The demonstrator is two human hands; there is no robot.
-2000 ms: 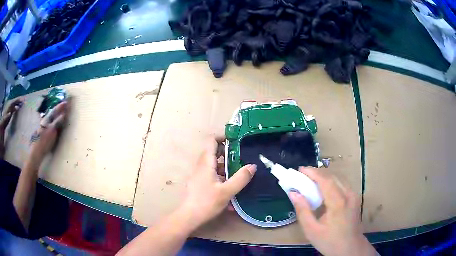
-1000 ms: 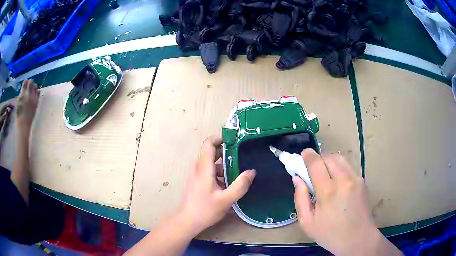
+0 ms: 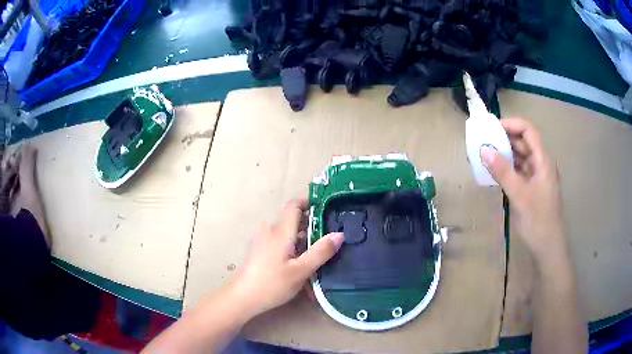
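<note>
A glossy green car body [image 3: 367,173] with a white rim lies on the cardboard in front of me, its rounded end towards me. Its black cabin floor [image 3: 374,259] shows two seat outlines and holds no seat. My left hand [image 3: 281,259] grips the body's left side, thumb over the cabin edge and fingers partly hidden behind the rim. My right hand [image 3: 530,180] holds a white glue bottle [image 3: 488,146] upright, nozzle pointing up and away, to the right of the body and clear of it.
A heap of black seats [image 3: 388,41] lies at the far side. Another green car body [image 3: 135,138] sits on the left cardboard [image 3: 145,228], near another person's arm [image 3: 31,187]. A blue bin [image 3: 83,66] with black parts is at the far left.
My right hand has moved from over the cabin up and right with the glue bottle. The car body has shifted slightly towards me. The other person's hand has left the second body.
</note>
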